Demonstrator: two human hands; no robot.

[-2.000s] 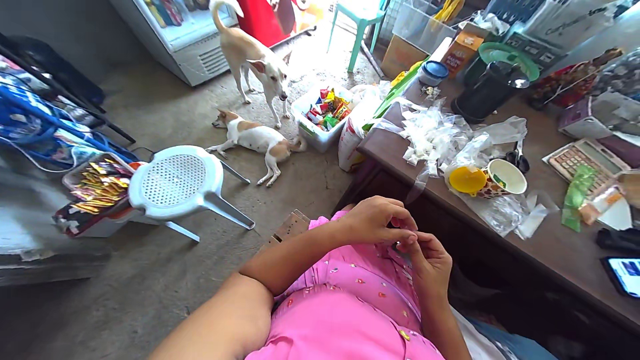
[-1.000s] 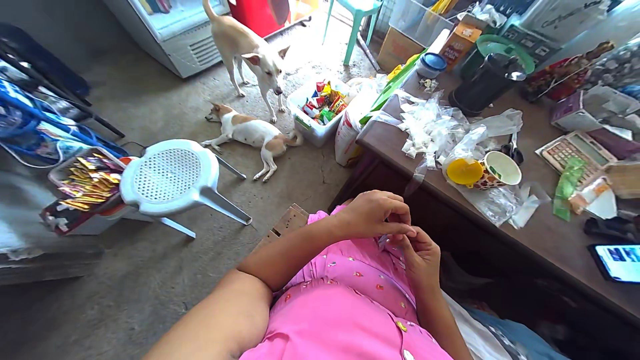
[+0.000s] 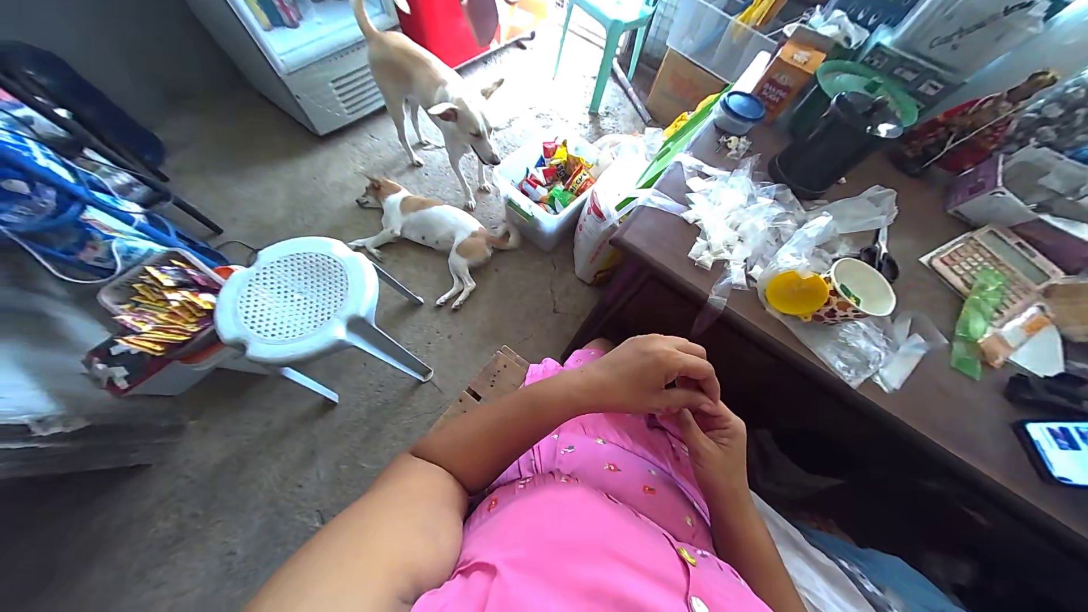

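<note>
My left hand (image 3: pixel 659 374) is above my lap, its fingers bent and meeting those of my right hand (image 3: pixel 716 433). The fingertips of both hands touch or nearly touch over the pink patterned dress (image 3: pixel 586 501). Whether something small is pinched between them cannot be made out. To the right, on the dark wooden table (image 3: pixel 952 408), lie a heap of small clear plastic bags or wrappers (image 3: pixel 739 221), a yellow round lid or cup (image 3: pixel 796 292), a patterned paper cup (image 3: pixel 863 289) and scissors (image 3: pixel 881 255).
A white plastic stool (image 3: pixel 293 293) stands at the left by a tray of sachets (image 3: pixel 170 306). One dog (image 3: pixel 433 225) lies on the floor; another (image 3: pixel 425 85) stands beside a white bin of packets (image 3: pixel 544 223). The table also holds a calculator (image 3: pixel 994 268), a black container (image 3: pixel 829 149) and a phone (image 3: pixel 1058 450).
The standing dog's muzzle has moved closer to the bin's rim than a second ago. My hands have stayed together over my lap, with only small finger movements.
</note>
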